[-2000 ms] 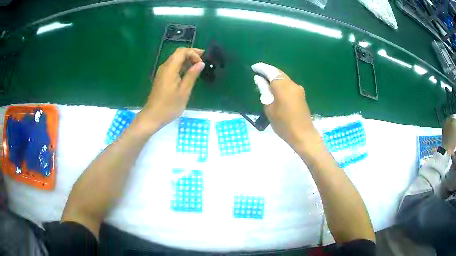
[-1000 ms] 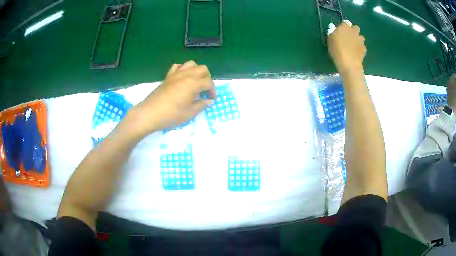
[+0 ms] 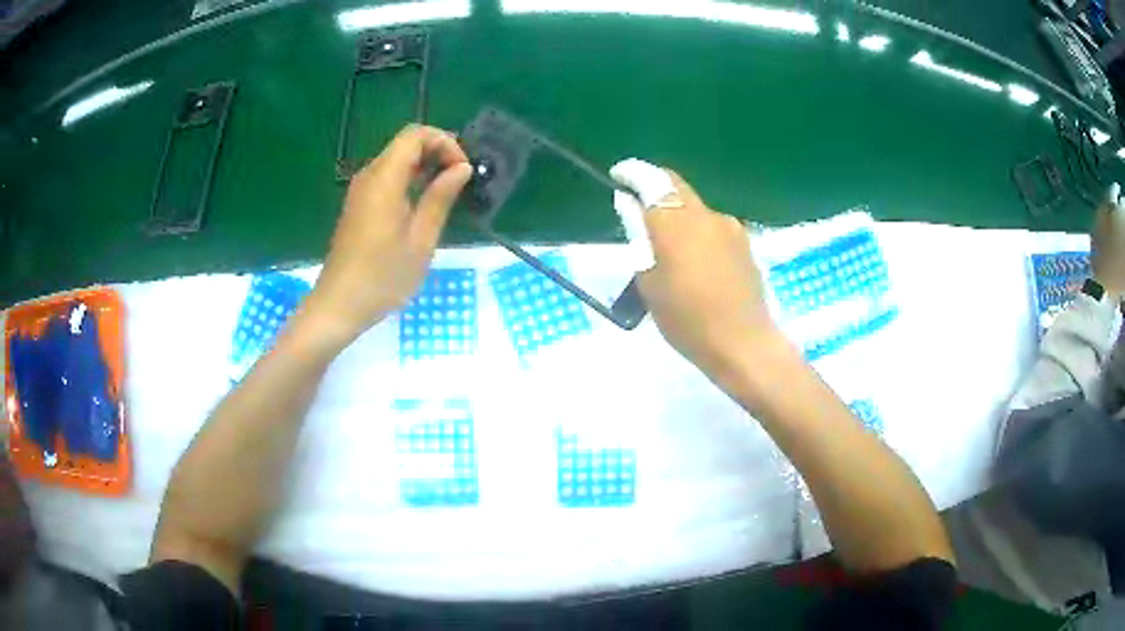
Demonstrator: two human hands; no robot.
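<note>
A black phone middle frame point(image 3: 552, 270) is held tilted over the belt edge, its camera end to the upper left. My right hand point(image 3: 703, 271), with white finger cots on its fingertips, grips the frame's plain end. My left hand point(image 3: 392, 228) has thumb and forefinger pinched together at the frame's camera end; whether a small part is between them cannot be told. Blue adhesive sheets with pale dots lie below, one point(image 3: 438, 314) just right of my left wrist and another point(image 3: 540, 308) under the frame.
The green belt point(image 3: 284, 148) carries two more frames point(image 3: 349, 117) at left and a frame point(image 3: 1039, 185) at far right. An orange tray point(image 3: 121, 407) with dark blue contents sits far left on the white mat point(image 3: 691, 493). A neighbour's arm point(image 3: 1071, 333) is at far right.
My right hand has come back from the belt with a frame. My left hand has moved from the sheets up to its camera end. The view has shifted and the belt frames stand elsewhere.
</note>
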